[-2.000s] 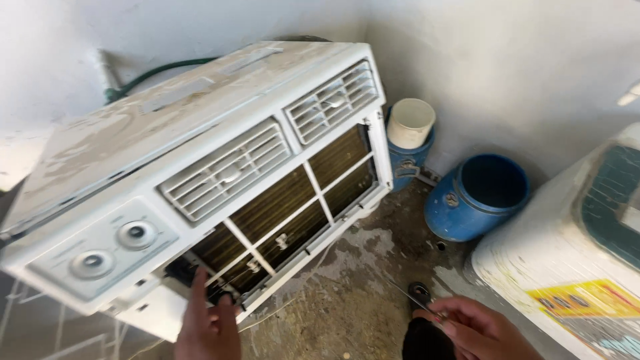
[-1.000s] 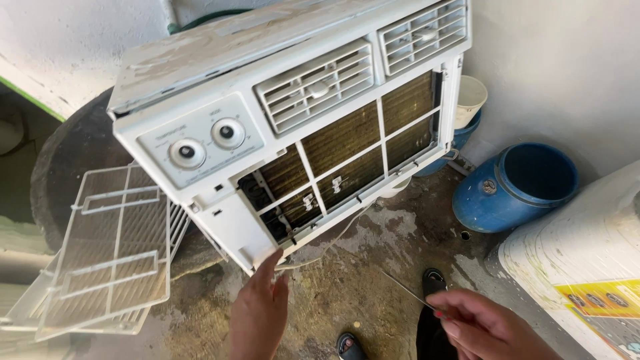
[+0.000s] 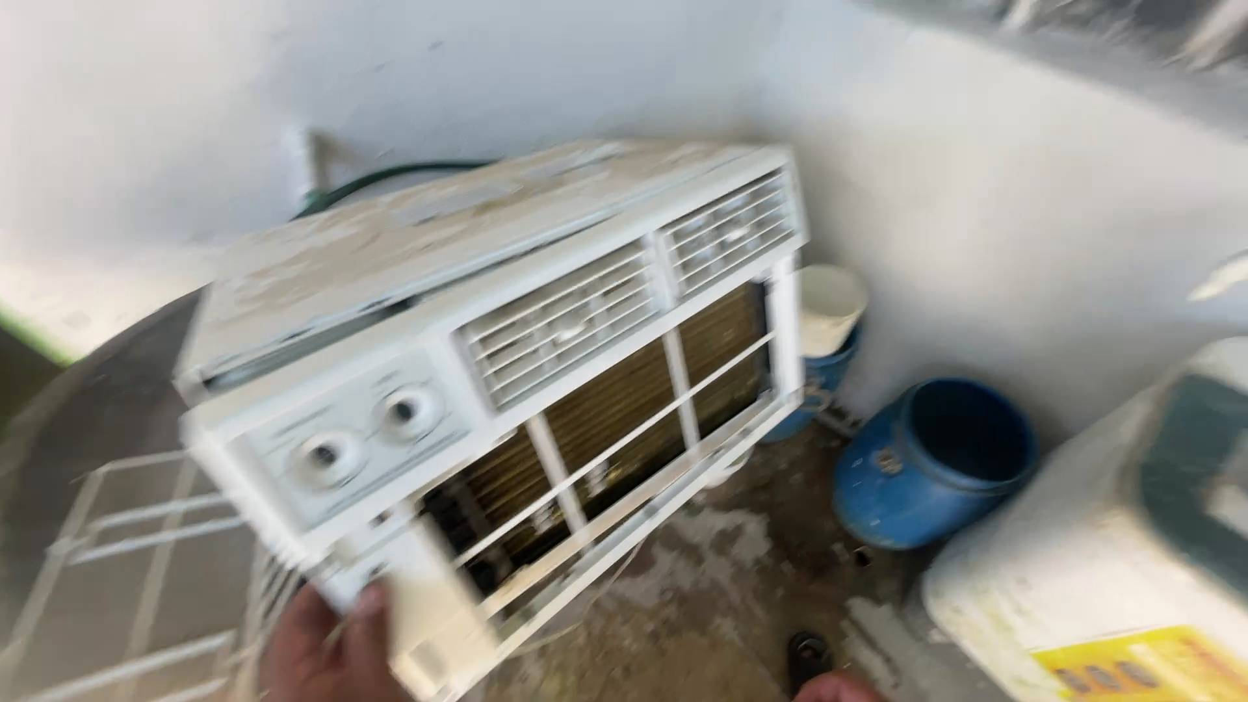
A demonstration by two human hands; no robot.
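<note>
A white window air conditioner point(image 3: 585, 322) fills the middle, its front panel loose along the dusty top of the casing. Slatted vents, two control knobs and bare coil fins behind a white grid show on its front. My left hand point(image 3: 336, 648) is at the lower left corner of the front panel, thumb and fingertips against the plastic; the blur hides whether it grips. Only a small part of my right hand point(image 3: 838, 687) enters at the bottom edge, near a dark sandal; what it holds is out of view.
White wire racks point(image 3: 146, 575) lie at the left. A blue barrel point(image 3: 897, 478) and a pale bucket point(image 3: 829, 302) on a blue container stand by the wall. A large white tub-like appliance point(image 3: 1053, 546) with a yellow label is at the right. The floor point(image 3: 673, 604) looks wet.
My left hand has moved from the panel's bottom edge to its lower left corner. My right hand, which held a thin rod-like tool with a red handle, has dropped mostly out of view. The view has swung.
</note>
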